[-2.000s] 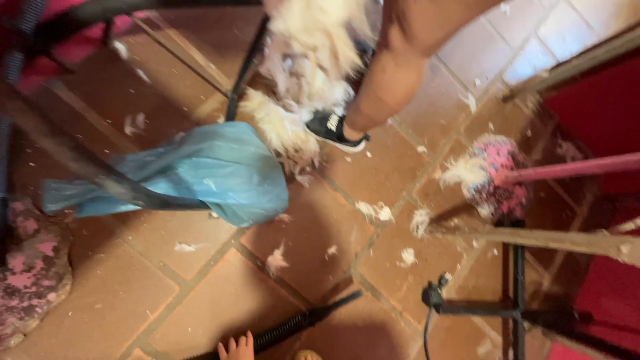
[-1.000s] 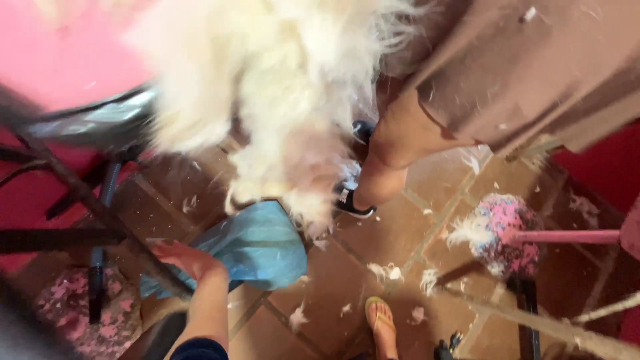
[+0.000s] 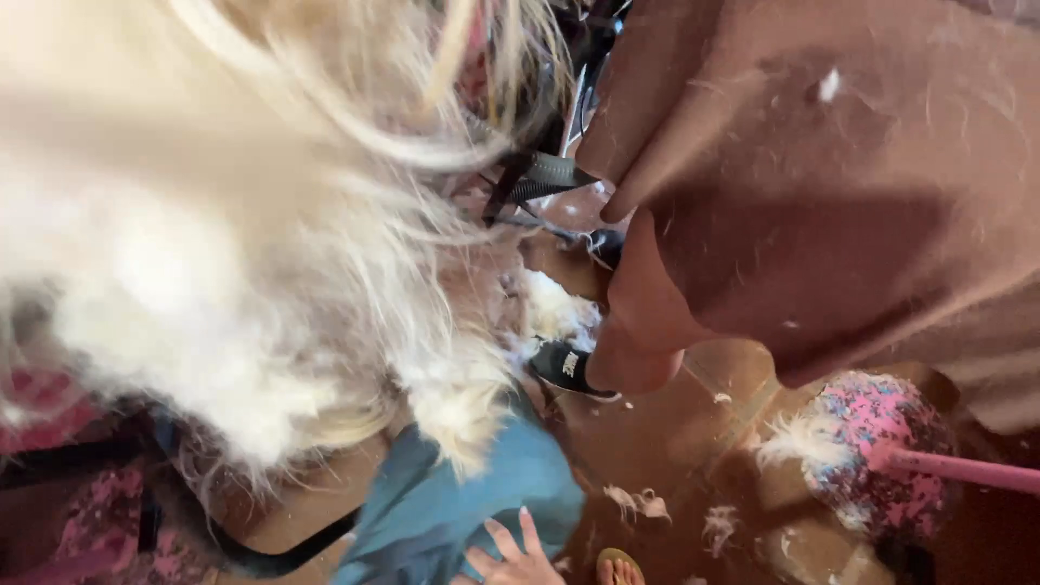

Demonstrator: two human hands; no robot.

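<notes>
My left hand point(image 3: 513, 559) is at the bottom centre, its fingers spread over the lower part of a blue plastic bag point(image 3: 479, 487); no held object shows, but the palm is cut off by the frame edge. A large mass of long cream-white hair point(image 3: 244, 268), partly blurred, fills the upper left, and its lower tuft overlaps the bag's top. I cannot tell whether it is an animal's coat or loose fleece. My right hand is out of view.
Another person's leg point(image 3: 638, 333), in a black shoe point(image 3: 565, 367) under brown cloth point(image 3: 812, 187), stands at centre right. A pink-speckled round base point(image 3: 886, 455) with a pink pole is at lower right. Loose hair tufts point(image 3: 638, 502) lie on the tiles. A black curved bar point(image 3: 260, 561) crosses lower left.
The pale hair and the brown cloth fill much more of the view. My left hand has moved from the bag's left side to its lower part, near my foot.
</notes>
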